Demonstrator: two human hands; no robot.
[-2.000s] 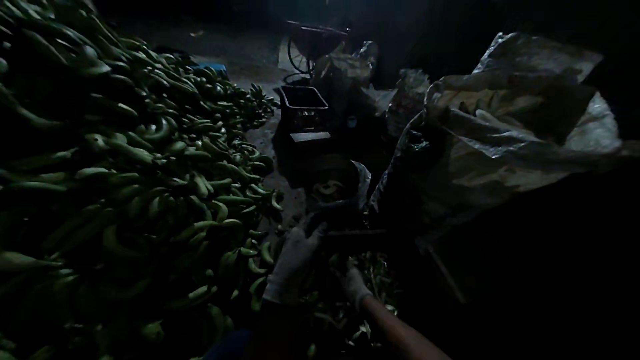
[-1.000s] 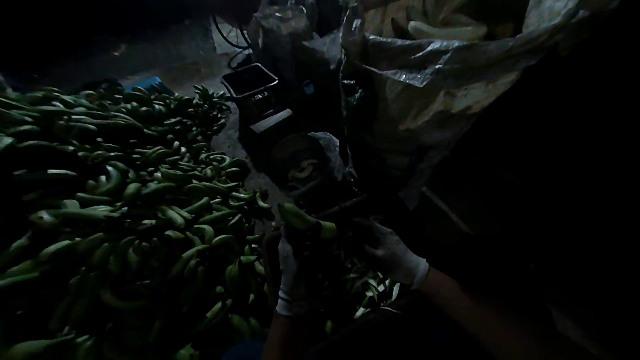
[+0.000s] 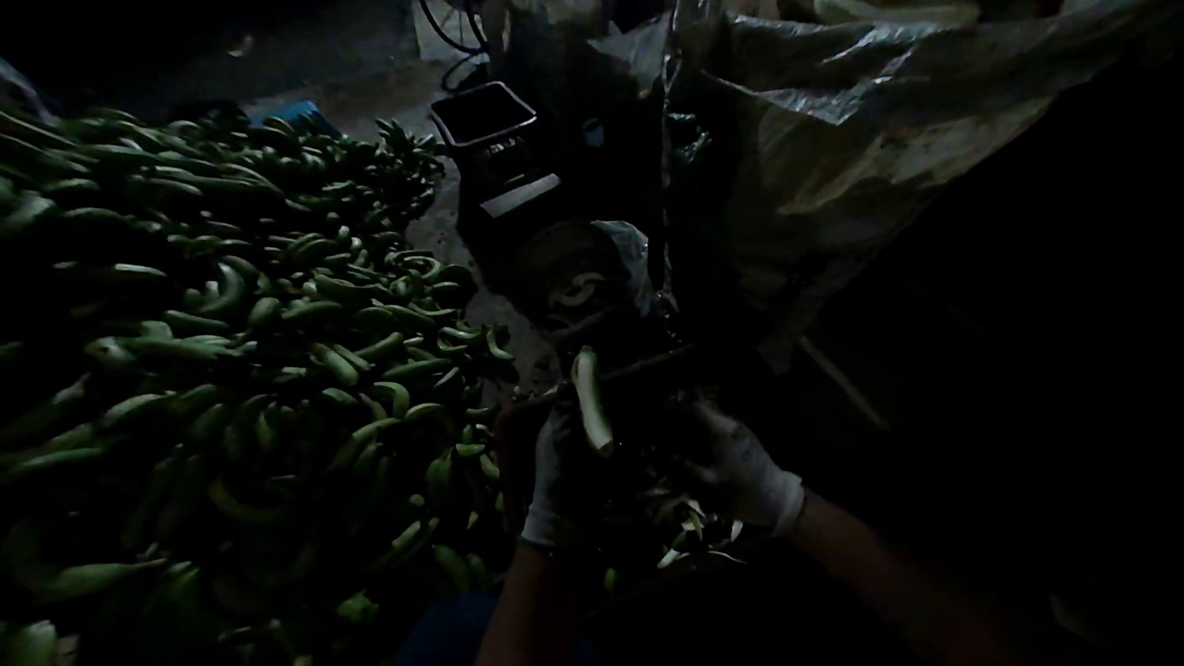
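My left hand (image 3: 560, 472), in a pale glove, holds a green banana or plantain (image 3: 592, 402) upright, with a pale strip along its side. To its right is my gloved right hand (image 3: 740, 462), its fingers lost in shadow; whether it holds anything cannot be told. Below and between the hands lie pale and green peel strips (image 3: 689, 532). A large heap of green bananas or plantains (image 3: 314, 347) spreads on my left. Just beyond my hands a dark round container (image 3: 564, 254) holds a few pale curved pieces (image 3: 575, 291).
A dark plastic crate (image 3: 486, 116) stands farther off, with a flat pale piece (image 3: 520, 196) before it. Large plastic sacks (image 3: 860, 120) fill the upper right. A blue object (image 3: 298, 117) lies behind the heap. A thin pale stick-like thing (image 3: 842, 384) lies at right.
The view has shifted closer over the sacks. One second ago my left hand held a green fruit with no pale strip showing; now a pale strip shows. My right hand stays to its right.
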